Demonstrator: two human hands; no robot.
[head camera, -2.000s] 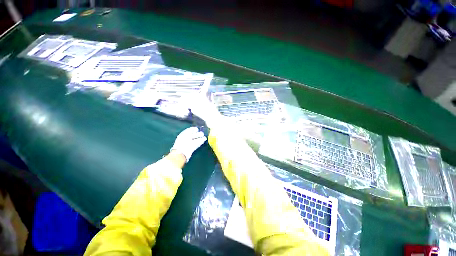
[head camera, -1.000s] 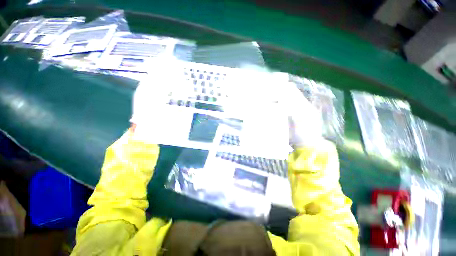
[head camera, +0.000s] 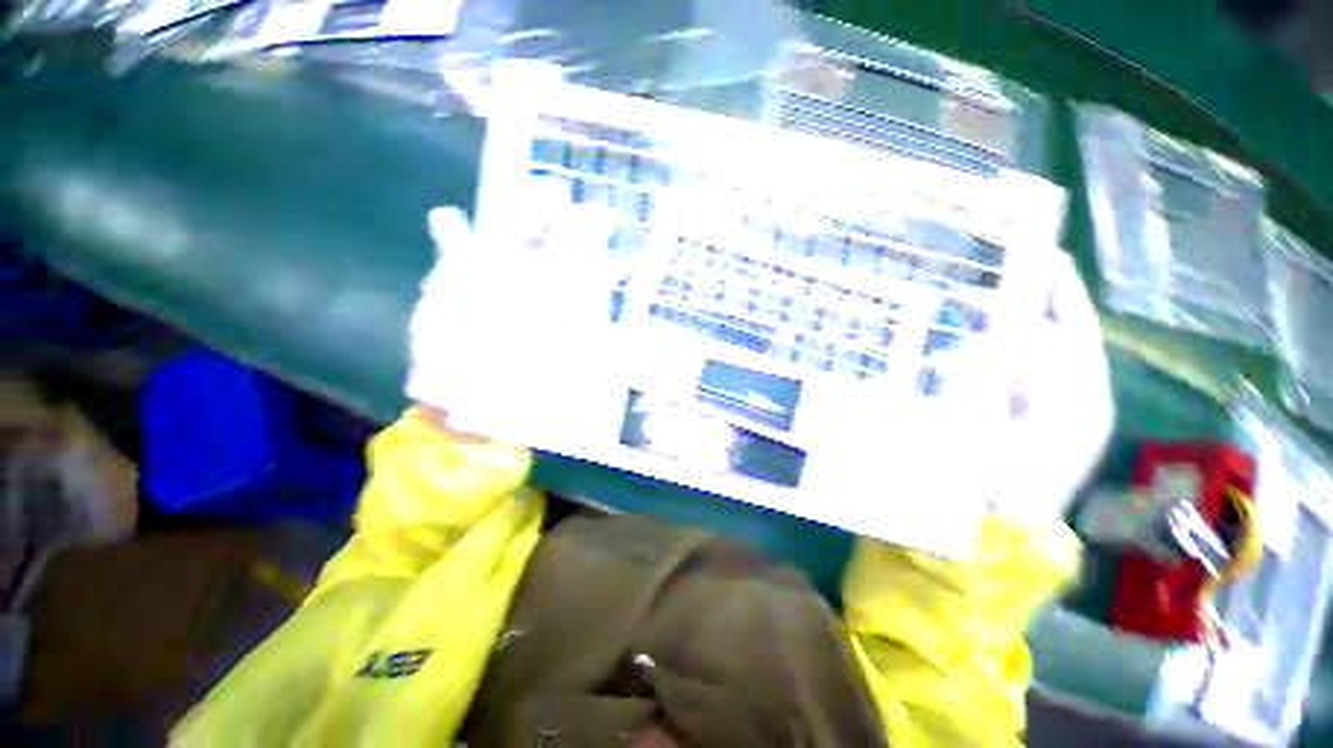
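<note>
A silver-white laptop palmrest (head camera: 585, 402) is held up over the green bench, slightly tilted, its right side lower. Its key grid and touchpad opening show, and items below show through them. My left hand (head camera: 475, 322), in a white glove, holds its left edge. My right hand (head camera: 1060, 395), also gloved, holds its right edge. The glare is strong, so the fingers blend into the panel. What lies under the panel is mostly hidden.
Bagged panels lie along the far side, one behind the held palmrest (head camera: 906, 110) and one at right (head camera: 1177, 219). A red tape dispenser (head camera: 1162, 585) with a yellow-tan tape roll (head camera: 1240, 538) sits at right, beside a clear bag. A blue bin (head camera: 205, 439) is below the bench at left.
The palmrest has moved right and turned, its right side now lower, with both hands on it. The view has shifted, and the panel lying below is now mostly covered.
</note>
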